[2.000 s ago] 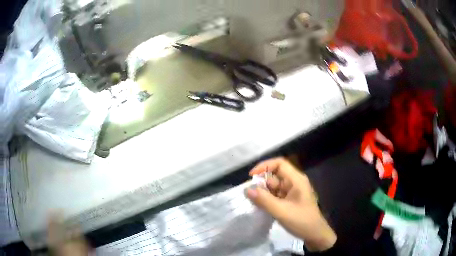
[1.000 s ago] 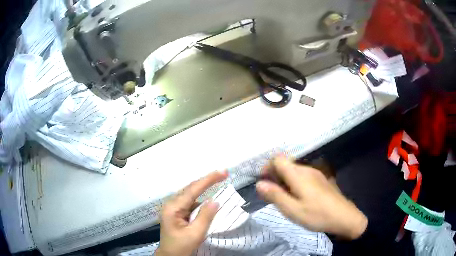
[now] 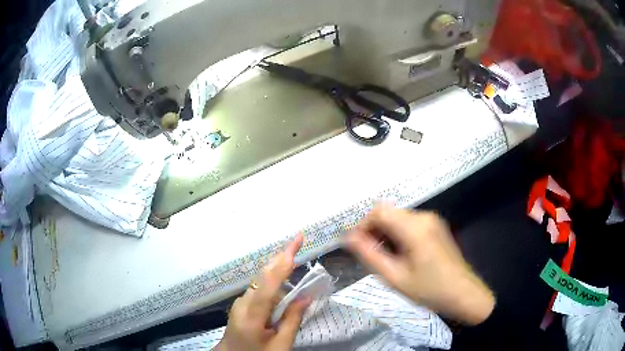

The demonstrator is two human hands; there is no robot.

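Note:
My left hand (image 3: 264, 308) is at the bottom centre, with a ring on one finger. It pinches a folded edge of white, dark-striped cloth (image 3: 305, 291) between thumb and fingers, index finger pointing up. My right hand (image 3: 418, 260) is just right of it, blurred, its fingers curled beside the table edge and apart from the pinched cloth. Whether it holds something is hidden by the curled fingers and blur. More striped cloth (image 3: 390, 308) hangs below both hands.
The sewing machine (image 3: 274, 20) stands behind, its needle area lit. Black shears (image 3: 363, 113) and a small metal piece (image 3: 411, 135) lie right of centre. Striped cloth (image 3: 96, 164) is heaped left. A green tag (image 3: 572, 284), red-white strip (image 3: 552, 212) and red bag (image 3: 541, 41) are at right.
Two seconds ago my right hand pinched the cloth and my left was at lower left; now my left pinches it. The snips have gone from beside the shears. Since one second ago, the pinched edge is more folded.

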